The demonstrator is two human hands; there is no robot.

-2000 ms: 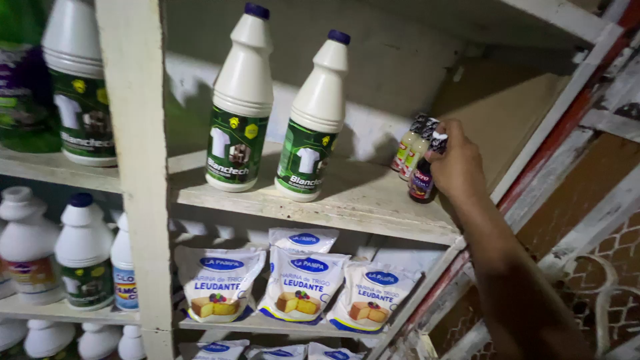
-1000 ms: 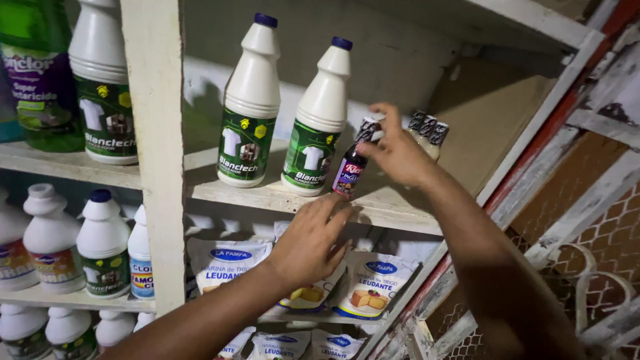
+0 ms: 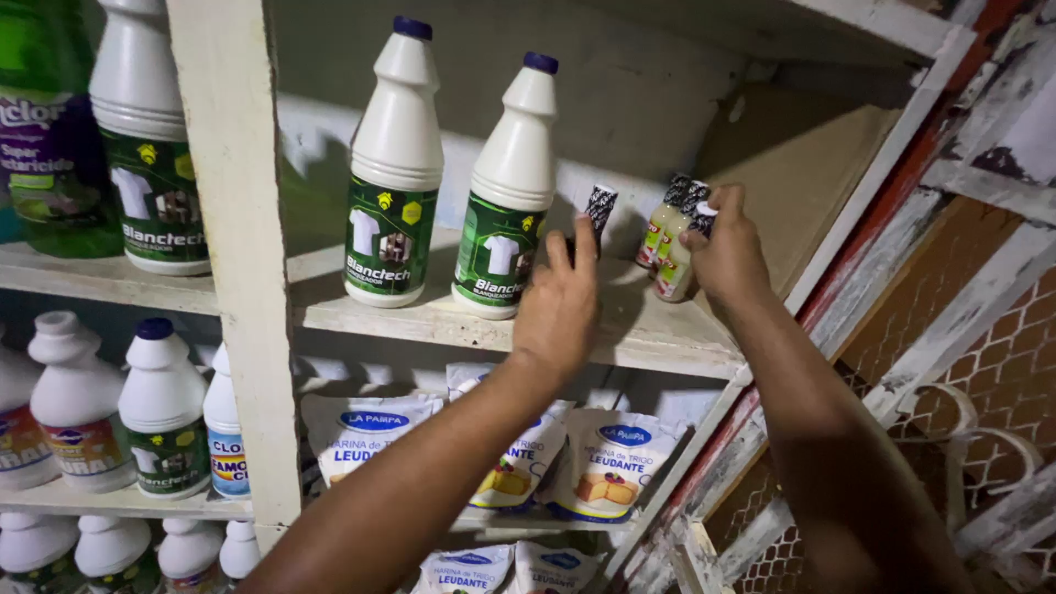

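On the wooden shelf, my left hand [image 3: 565, 301] is at the small dark bottle with a black-and-white patterned cap [image 3: 601, 210], beside the right-hand white bleach bottle [image 3: 516, 165]. The hand hides most of the dark bottle, so its grip cannot be made out. My right hand [image 3: 730, 247] has its fingers at the cap of the front small pale bottle [image 3: 674, 268]. Behind that one stand other small pale bottles [image 3: 657, 227] with patterned caps, upright and close together. Another white bleach bottle [image 3: 393, 165] with a green label stands further left.
A cardboard sheet [image 3: 796, 165] leans at the shelf's right end. Flour bags [image 3: 615, 466] fill the shelf below. A white wooden post [image 3: 239, 247] separates the bleach bottles on the left. Metal mesh [image 3: 990, 346] and white-painted bars are at the right.
The small dark bottle was beside the pale ones two seconds ago and now stands near the bleach bottles. My right hand has moved from it to the pale bottles; my left hand has come into view.
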